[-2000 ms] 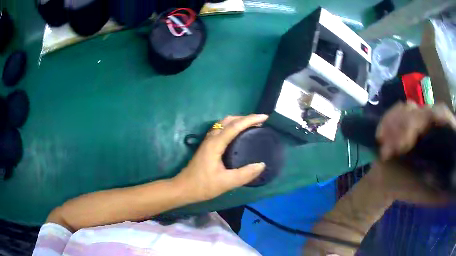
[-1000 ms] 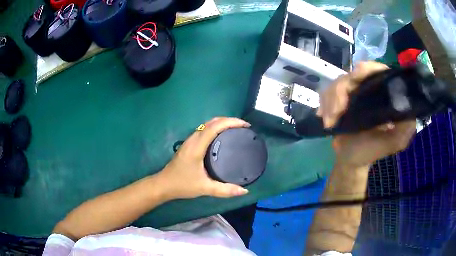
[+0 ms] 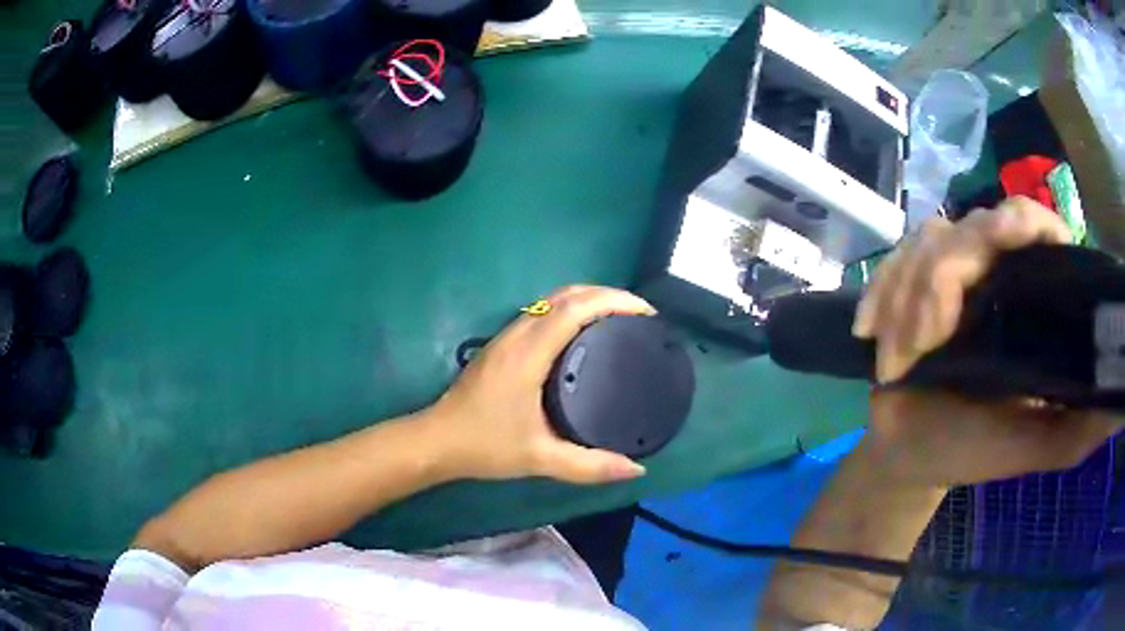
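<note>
A black speaker housing point(image 3: 621, 385) with a round cover on top sits on the green bench. My left hand point(image 3: 518, 401) grips it from the left, thumb at the near side and fingers at the far side. A small black loop point(image 3: 469, 354) sticks out beside this hand. My right hand point(image 3: 956, 327) holds a thick black electric screwdriver point(image 3: 1049, 323), lying sideways, its front end close to the front of the screw feeder point(image 3: 790, 185). The screwdriver's bit and any screw cannot be made out.
Another black housing point(image 3: 417, 136) with red and white wires stands at the back. More housings, one dark blue point(image 3: 306, 43), stand on a pale board point(image 3: 160, 133). Loose black covers point(image 3: 47, 376) lie at left. A clear plastic cup point(image 3: 950, 121) is beside the feeder. A black cord point(image 3: 740, 550) trails below.
The screwdriver in my right hand went left to the feeder front and now sits slightly back from it. The view shifted; my left hand keeps hold of the housing, and its thumb moved off the top.
</note>
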